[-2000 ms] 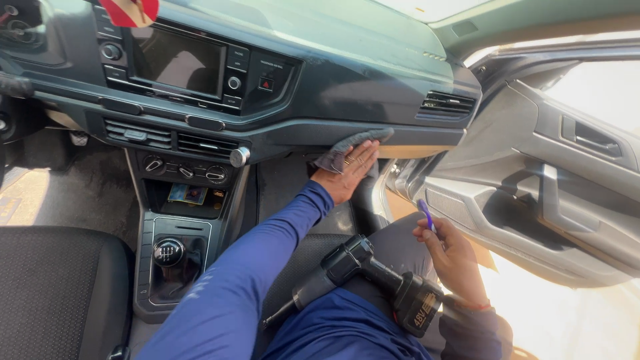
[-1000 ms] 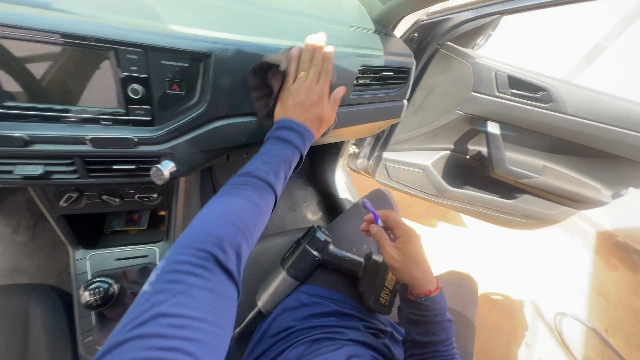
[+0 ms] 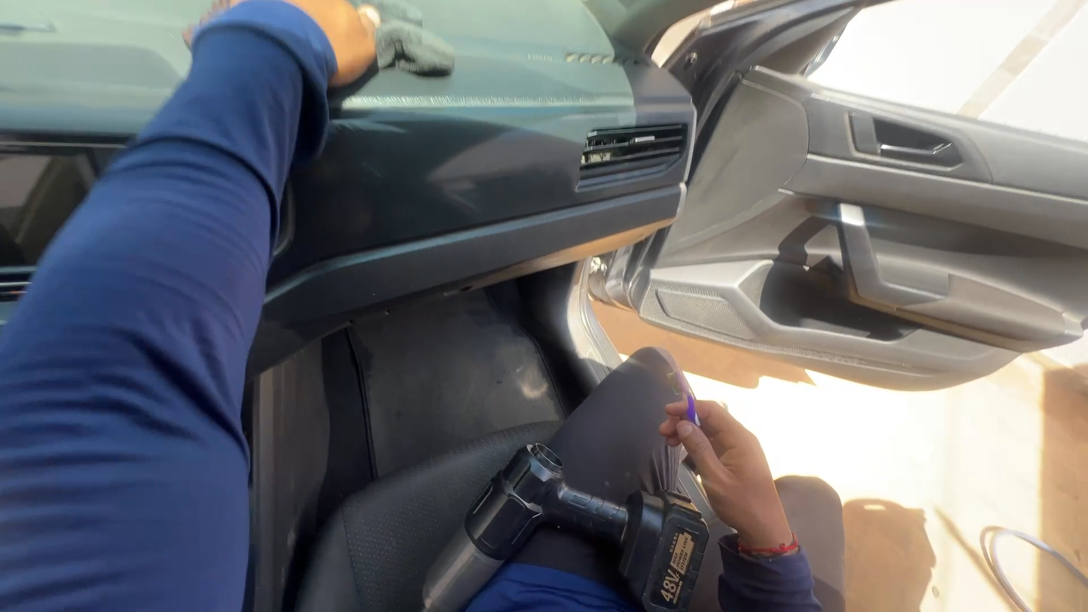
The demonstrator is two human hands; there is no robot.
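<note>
At the upper left, my left hand (image 3: pixel 336 38) presses on a dark grey cloth (image 3: pixel 414 47) on top of the car's dashboard (image 3: pixel 501 81); the frame's top edge and the sleeve hide part of the hand. My right hand (image 3: pixel 722 463) pinches a thin purple-handled tool (image 3: pixel 691 410), perhaps a small brush, upright above my right knee. A black cordless power tool (image 3: pixel 518 501) with a 48V battery (image 3: pixel 667 552) lies across my lap, below and left of my right hand.
An open car door (image 3: pixel 901 195) with a pull handle (image 3: pixel 858 246) stands to the right. The dashboard has a side air vent (image 3: pixel 633 151). Below it are the footwell mat (image 3: pixel 450 382) and the seat edge (image 3: pixel 374 527). A hose or cable (image 3: pixel 1003 561) lies outside on the ground.
My left hand has moved with the cloth from the dashboard's lower front, up its face, onto its top. My right hand still holds the purple-handled tool near my knee. The view has shifted right.
</note>
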